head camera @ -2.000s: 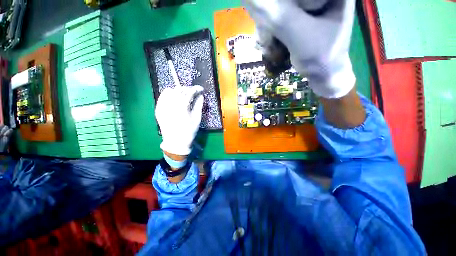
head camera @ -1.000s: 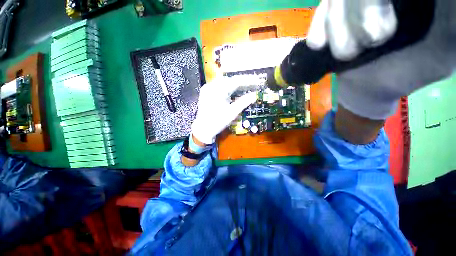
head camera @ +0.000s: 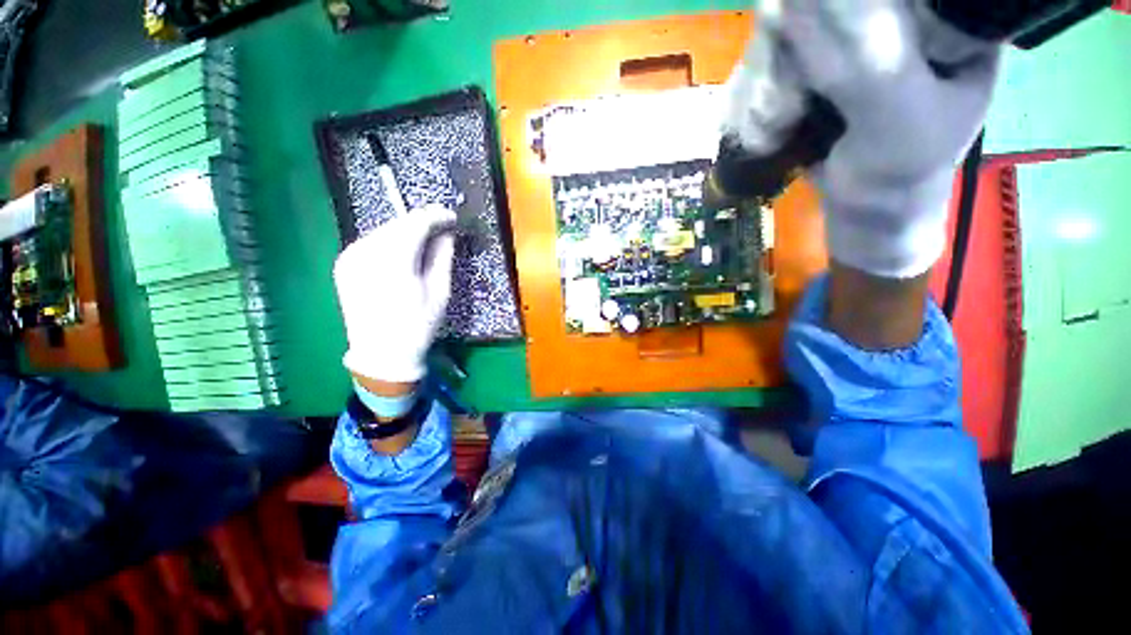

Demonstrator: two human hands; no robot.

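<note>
The green circuit board [head camera: 639, 254] lies in the orange fixture [head camera: 546, 354], with the white-silver heat sink [head camera: 633, 128] along its far edge. My gloved right hand [head camera: 856, 124] is closed around the black electric screwdriver [head camera: 781, 155], whose tip end is over the right part of the heat sink's near edge. My gloved left hand [head camera: 394, 292] is over the black screw tray [head camera: 478, 279], fingertips at the screws; whether it pinches a screw cannot be seen. The marker pen [head camera: 386, 174] lies in the tray, partly hidden by my left hand.
Pale green sheets [head camera: 186, 236] are stacked in rows at left. A second orange fixture [head camera: 93, 273] with a board stands at far left, beside a person's blue clothing [head camera: 124, 484]. More green sheets [head camera: 1079, 298] lie on the red mat [head camera: 986, 298] at right. Boards stand at the far edge.
My left hand has moved left from the board to the screw tray. My right hand and the screwdriver have shifted, and the screwdriver now sits further right over the heat sink edge.
</note>
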